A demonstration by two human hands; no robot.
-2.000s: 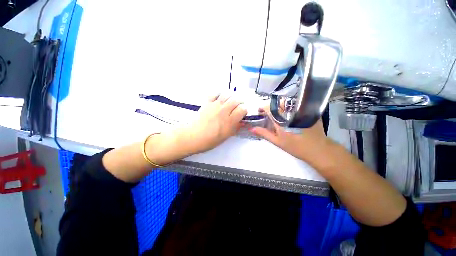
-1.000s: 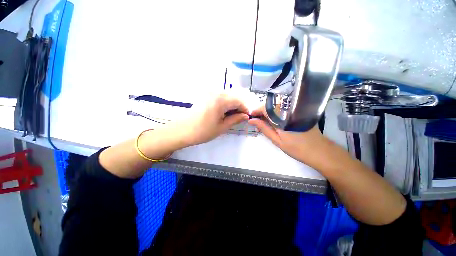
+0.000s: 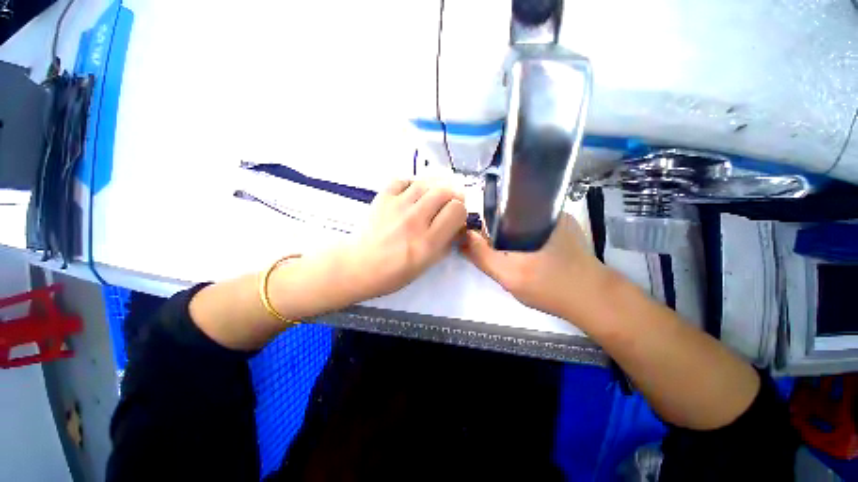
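A light strip with a black strip [image 3: 325, 183] along it lies on the white table and runs from the left under my left hand. My left hand [image 3: 414, 231] is pressed down at the needle area, fingers bent over the strip. A small dark end of the black strip [image 3: 472, 221] shows between my hands. My right hand [image 3: 532, 268] holds the work there with thumb and fingertips, partly hidden by the shiny metal guard [image 3: 544, 151]. The presser foot and needle are mostly hidden behind the guard.
A bundle of black strips [image 3: 64, 165] hangs at the far left edge. The thread tension assembly [image 3: 663, 193] is right of the guard. A stack of cut pieces [image 3: 743, 282] hangs at the right. A measuring scale [image 3: 452, 335] runs along the front edge. Red stools and blue crates stand below.
The metal guard appears further left and turned, now covering more of the needle area. My left fingers have flattened over the strip, and the dark end shows between my hands.
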